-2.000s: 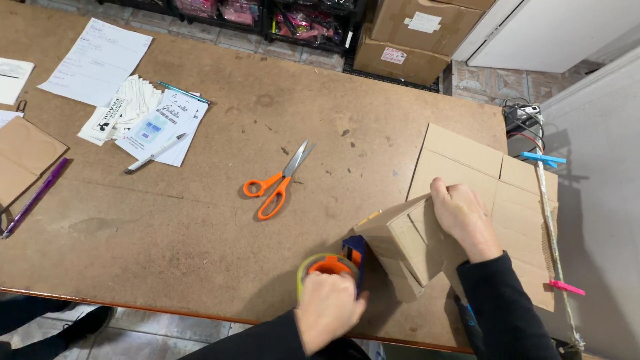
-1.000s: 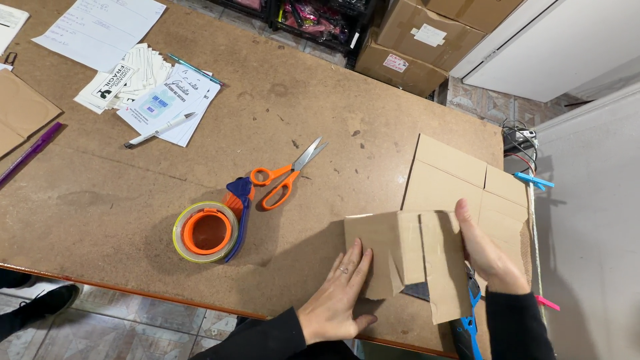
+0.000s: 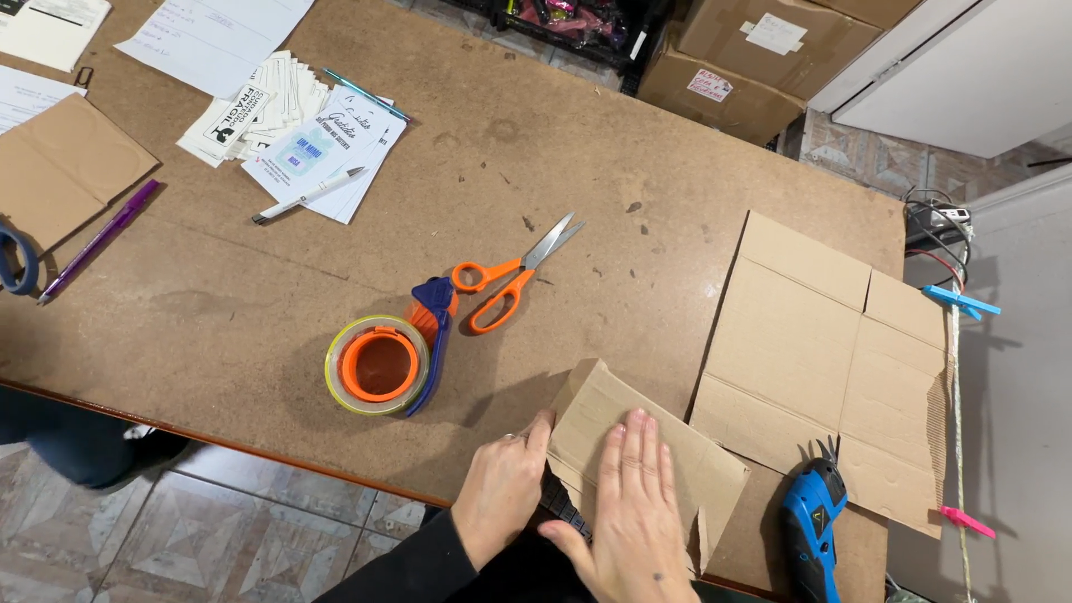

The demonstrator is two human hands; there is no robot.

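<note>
A small cardboard box (image 3: 687, 456) sits tilted at the table's front edge. My left hand (image 3: 502, 490) grips its left side, fingers closed on the cardboard edge. My right hand (image 3: 641, 502) lies flat on its upper face, fingers straight and side by side. Something black and ribbed (image 3: 563, 502) shows between my hands, under the box; I cannot tell what it is. To the left lies a tape dispenser with an orange core and blue handle (image 3: 381, 367). Orange-handled scissors (image 3: 519, 272) rest beside it, blades apart. A blue and black cordless cutter (image 3: 814, 523) lies right of the box.
Flattened cardboard (image 3: 779, 335) covers the table's right end, near a cord with a blue clothespin (image 3: 961, 300) and a pink one (image 3: 967, 522). Papers (image 3: 218, 38), labels, pens and a brown cardboard piece (image 3: 71, 163) lie at left. Large cartons (image 3: 770, 46) stand behind the table.
The tape dispenser, in my left hand two seconds ago, was on the table one second ago and still is. The box has been turned, and my right hand has moved from its right side onto its face.
</note>
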